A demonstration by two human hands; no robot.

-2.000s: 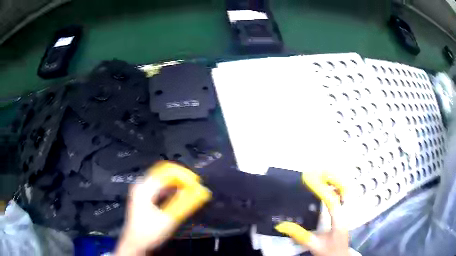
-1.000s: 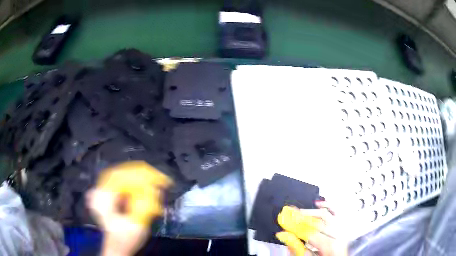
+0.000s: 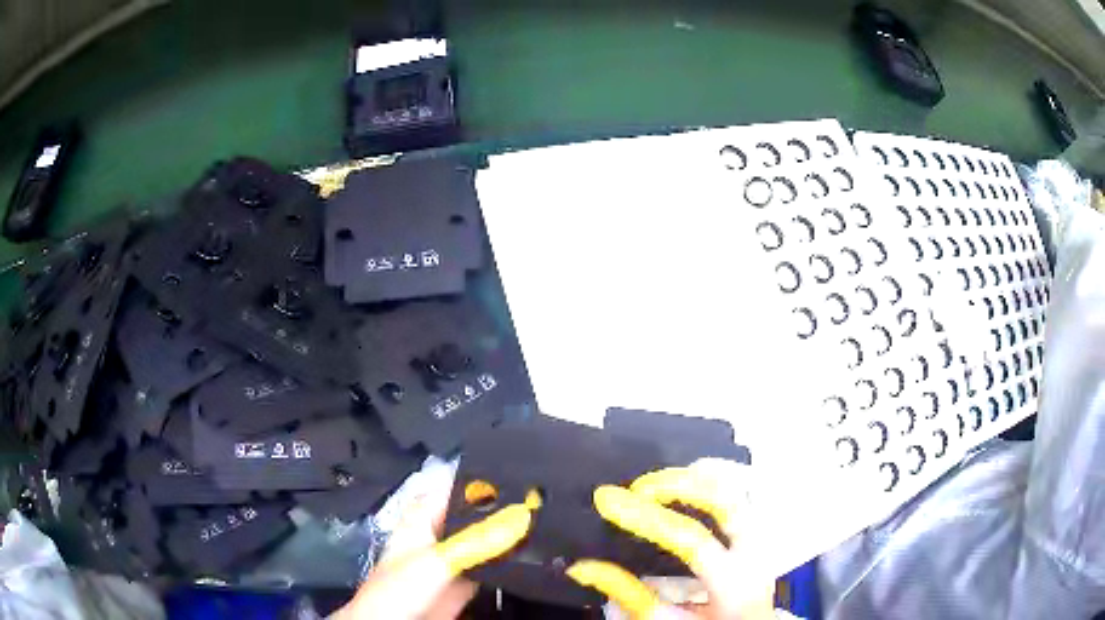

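Observation:
A flat black cover plate is held between both hands at the lower middle, over the lower left edge of the white release liner sheet. My left hand grips its left side; yellow finger cots show on the fingers, one through a plate hole. My right hand has yellow-cotted fingers on the plate's right part. Another black plate edge shows behind, partly hidden by my right hand; whether it is separate is hard to tell. Black adhesive rings sit in rows on the sheet's right part.
A jumbled pile of cover plates lies left. Stacked cover plates lie beside the sheet. A fuller ring sheet lies right. Black devices sit on the green belt. A blue bin shows below.
My left hand has moved right from the pile to the plate, which now lies between both hands. The view has shifted, and the belt devices appear further left.

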